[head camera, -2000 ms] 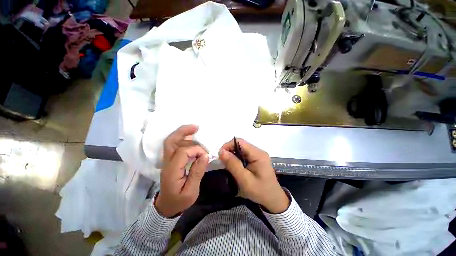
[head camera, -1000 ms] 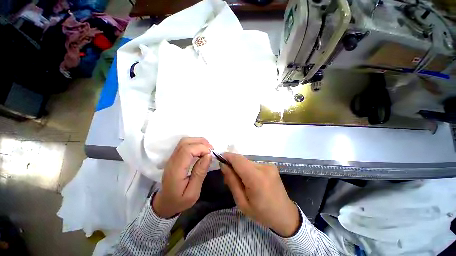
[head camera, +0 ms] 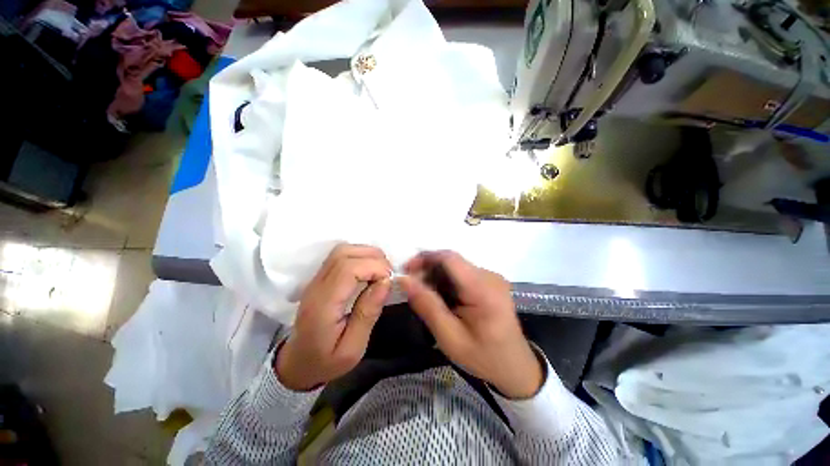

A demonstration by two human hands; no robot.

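Note:
The white garment (head camera: 382, 164) lies over the left part of the machine table and reaches its front edge, with a small brown-orange emblem (head camera: 365, 64) and a dark neck label (head camera: 240, 116). My left hand (head camera: 341, 314) pinches a small white edge of the garment between thumb and fingertips. My right hand (head camera: 473, 314) is close beside it, fingertips almost touching the same spot. The dark snips (head camera: 443, 284) are held in my right palm and fingers, blurred. Thread ends are too fine to tell.
The sewing machine head (head camera: 573, 73) stands at upper right, its lamp lit over the brass-coloured bed plate (head camera: 610, 182). A black looped object (head camera: 683, 187) lies on the bed. White cloth hangs lower left (head camera: 173, 355) and lies lower right (head camera: 728, 391). Coloured cloth piles are at upper left.
The snips were pointing at my left fingertips; now they are turned back into my right hand, whose thumb and finger meet near the pinched edge. My left hand has barely moved.

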